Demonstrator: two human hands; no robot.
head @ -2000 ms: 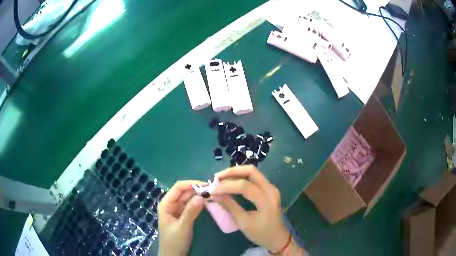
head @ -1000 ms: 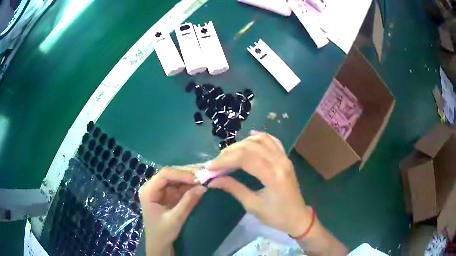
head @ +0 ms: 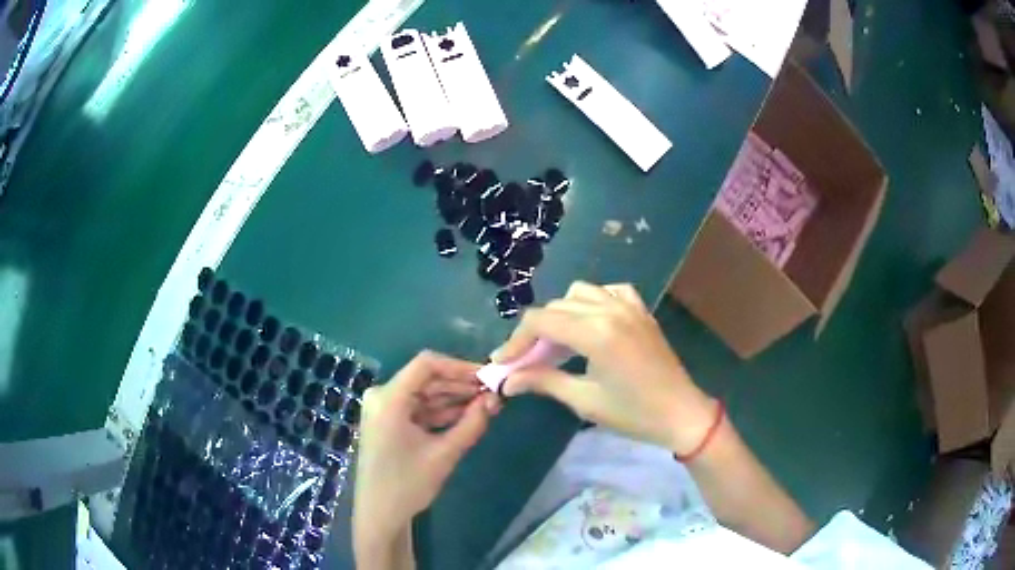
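A pale pink housing (head: 539, 362) is held at the bottom middle, tilted, its prongless side mostly covered by fingers. My right hand (head: 612, 354) grips its body between thumb and fingers. My left hand (head: 429, 418) has its fingertips at the housing's left end, touching it. A small dark spot shows at that end between the fingertips; whether it is an insert cannot be told. A heap of black inserts (head: 506, 217) lies just above the hands. Several white-looking housings (head: 375, 109) stand in a loose row above the heap, and one housing (head: 618, 120) lies apart to the right.
A grid of black parts (head: 267, 373) under crinkled clear film (head: 223, 429) lies at left. An open carton (head: 757, 295) with pink parts (head: 770, 198) stands at right. Another carton (head: 959, 373) is at far right. A white sheet (head: 768, 39) is at top right.
The view has shifted down and right, so the table items sit higher. The housing, earlier pointing down towards me, is now turned sideways, with its end at my left fingertips.
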